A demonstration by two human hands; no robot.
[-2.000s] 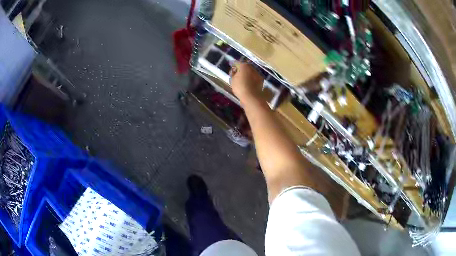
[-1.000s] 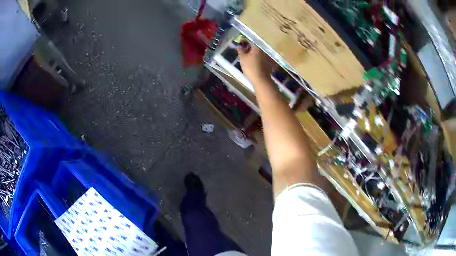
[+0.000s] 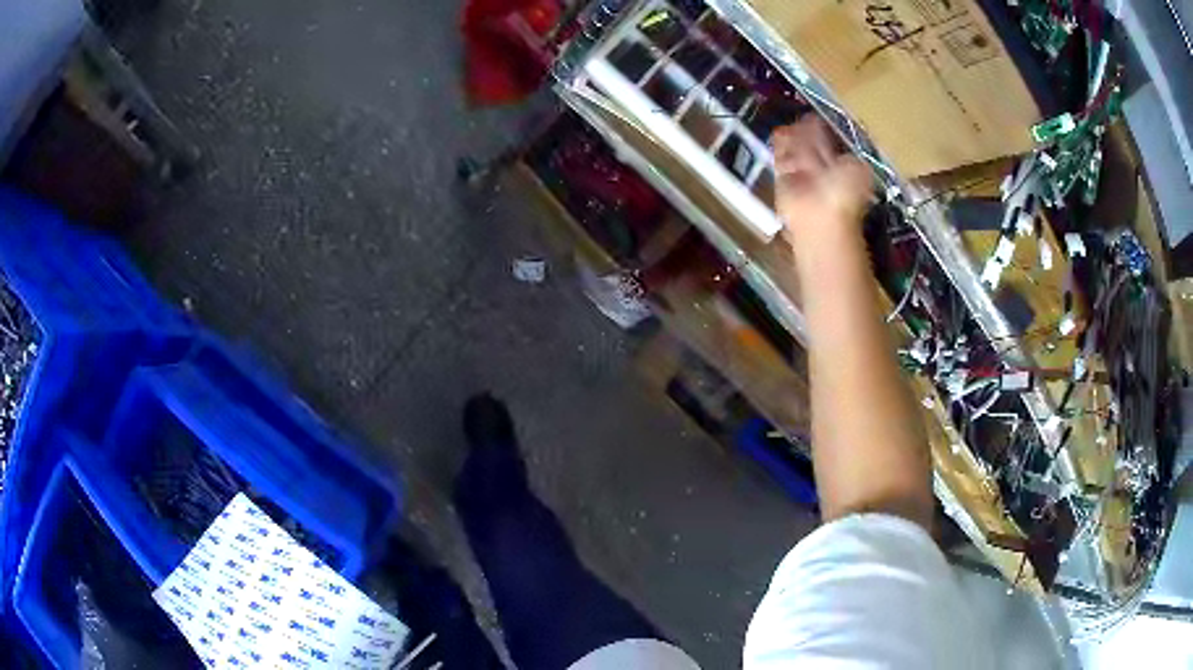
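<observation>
My right hand is at the near right end of a white divided tray on the lower shelf, beside a brown carton. The hand is blurred with its fingers curled, and I cannot tell whether it holds anything. The tray's compartments hold small dark parts. A white sheet with repeated blue print shows at the lower left, in front of the blue bins. What supports the sheet is not visible. My left hand is not in view.
Blue bins with dark cables stand at left. A brown carton and tangled wired connectors fill the right shelving. A red bag is at the top. A small white piece lies on the grey floor.
My right hand has moved right along the divided tray, from its far left end to its right end. More of the tray's compartments show. The view has shifted.
</observation>
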